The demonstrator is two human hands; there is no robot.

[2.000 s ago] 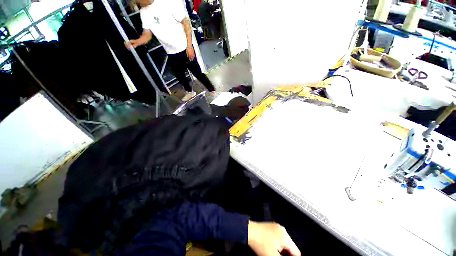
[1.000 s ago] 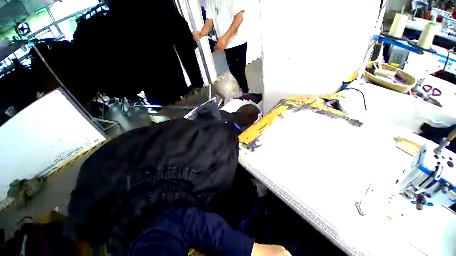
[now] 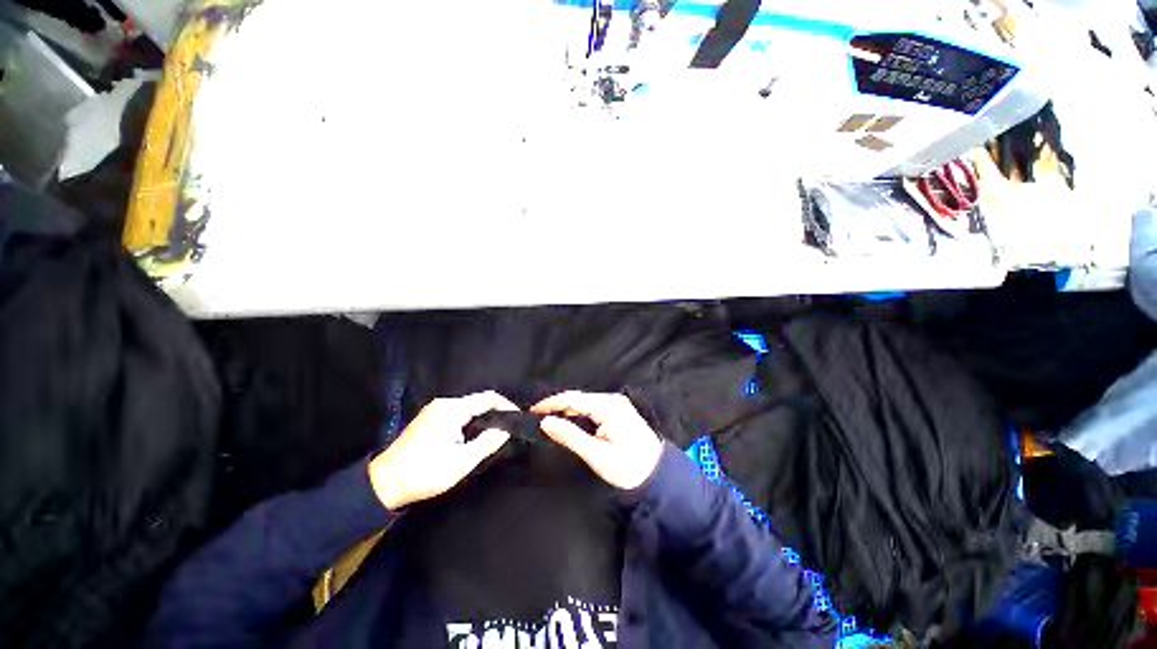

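A black garment piece [image 3: 523,429] is pinched between my two hands over my lap, below the table's front edge. My left hand [image 3: 440,450] holds its left side with thumb and fingers. My right hand [image 3: 604,437] holds its right side. The hands are close together. Black on black hides the cloth's outline. More black cloth [image 3: 558,349] lies between my hands and the table edge.
The white table [image 3: 444,190] has a yellow-taped left edge. The sewing machine [image 3: 761,57] is at the back, its control panel at right. Red handles [image 3: 948,188] lie beside a clear plastic bag [image 3: 875,218]. Blue crate mesh [image 3: 723,475] shows among black heaps.
The view has swung from the left side to the table front and my lap. Both hands now show, holding black cloth; before, only one hand showed at the bottom edge.
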